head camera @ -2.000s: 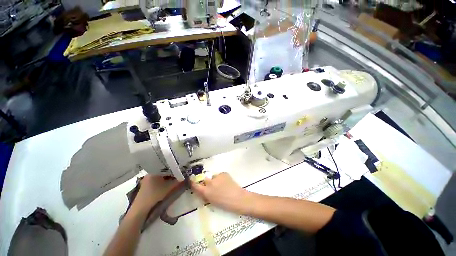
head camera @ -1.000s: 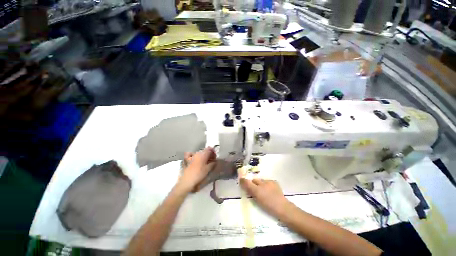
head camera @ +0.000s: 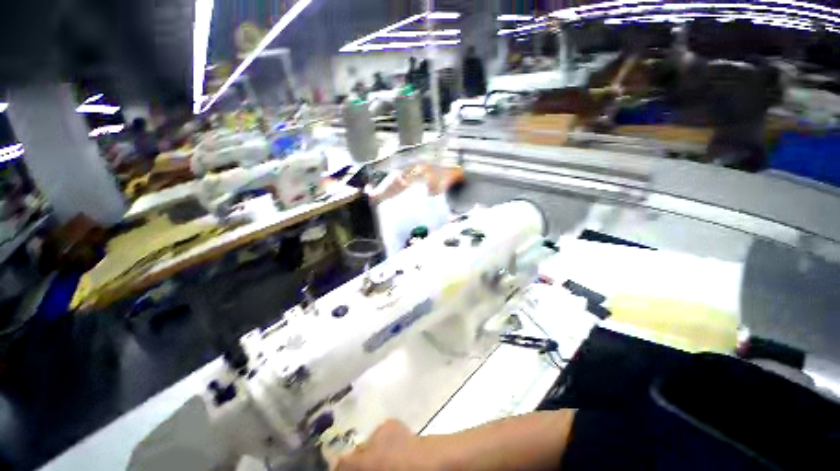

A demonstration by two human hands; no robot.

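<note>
The white sewing machine [head camera: 396, 313] runs diagonally through the middle of the head view, with its needle end at the lower left. My right hand [head camera: 382, 448] is at the bottom edge beside the needle area, partly cut off and blurred. Its fingertips are close to a small grey-brown piece [head camera: 309, 457], and I cannot tell whether they grip it. My left hand is not in view. A grey cut panel [head camera: 175, 442] lies left of the needle end, cut off by the bottom edge.
Black snips or tweezers [head camera: 527, 341] lie right of the machine with a cable. White and yellowish sheets [head camera: 672, 317] are at the right. A neighbouring table with yellow-tan sheets [head camera: 138, 253] stands at the left. A metal-edged rail or bench runs behind, and a blurred dark figure stands far back right.
The view has swung up and to the right, showing the ceiling lights and more workshop. My left hand and the crumpled pile have left the picture. My right hand is now at the bottom edge.
</note>
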